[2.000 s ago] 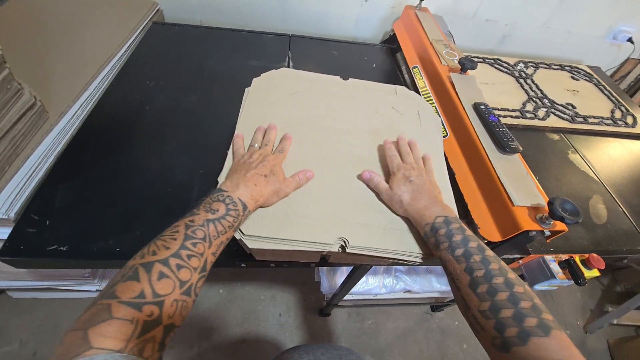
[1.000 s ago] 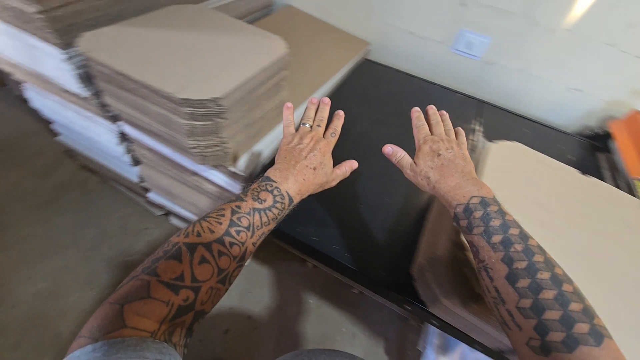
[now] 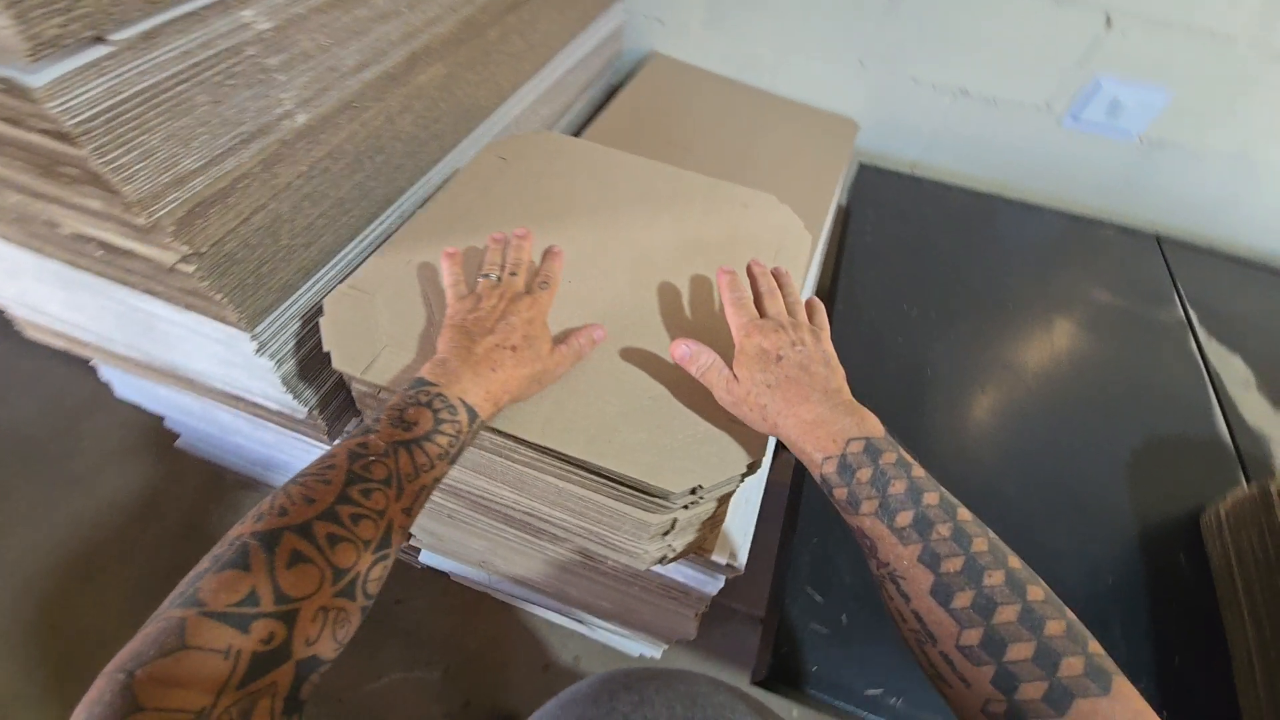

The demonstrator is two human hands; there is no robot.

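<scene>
My left hand (image 3: 505, 340), with a ring on one finger, lies spread on the left part of the top cardboard sheet (image 3: 610, 300). Over the right part of that same sheet is my right hand (image 3: 780, 360), fingers apart, its shadow falling on the cardboard; whether its palm touches cannot be told. The sheet has cut corners and tops a stack of cardboard sheets (image 3: 560, 505). Neither hand holds anything. The undersides of both hands are hidden.
Tall stacks of cardboard (image 3: 300, 110) rise at the left. A larger brown board (image 3: 730, 120) lies behind. The black tabletop (image 3: 1000, 400) stands at the right, with part of another cardboard stack (image 3: 1245, 590) on its edge. A pale wall (image 3: 960, 90) is behind.
The view has swung left from the black table to the cardboard stacks. Both hands, earlier on a cardboard pile on the table, then raised, are now at a different stack.
</scene>
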